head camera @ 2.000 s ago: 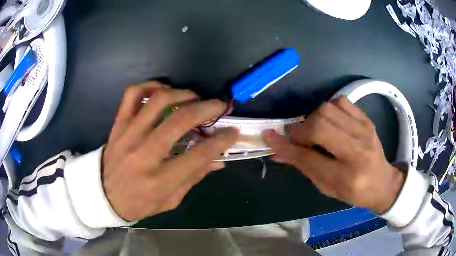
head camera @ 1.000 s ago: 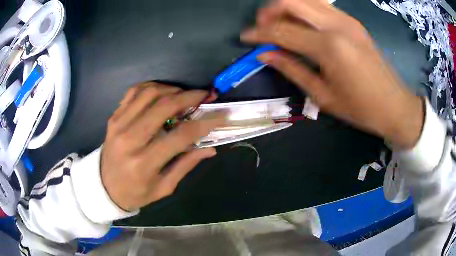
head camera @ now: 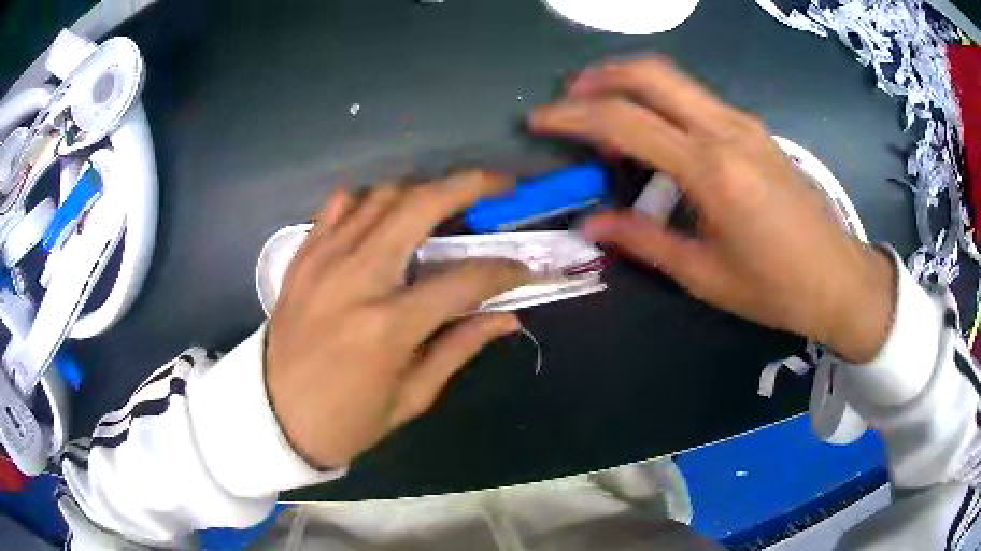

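Note:
An open white fan housing shell [head camera: 506,256] lies on the black mat in front of me, with red wires at its right end. A blue battery cell [head camera: 541,199] lies along the shell's far edge. My left hand [head camera: 377,312] is over the shell's left part, thumb and fingers around it, hiding much of it. My right hand [head camera: 742,194] is blurred, fingers apart at the battery's right end; whether it touches the battery is unclear. Part of a white neckband arm [head camera: 823,178] shows behind my right hand.
A pile of white neck fans [head camera: 131,215] with blue cells is at the left. A heap of peeled liner [head camera: 934,151] lies at the right, beside a red block [head camera: 967,97]. A tape roll [head camera: 835,404] is near the front right edge. A white rounded piece [head camera: 629,9] is at the top.
My right hand went from the shell to the battery, then off its end. The battery has turned flatter and moved down to the shell's edge. My left hand has shifted slightly right.

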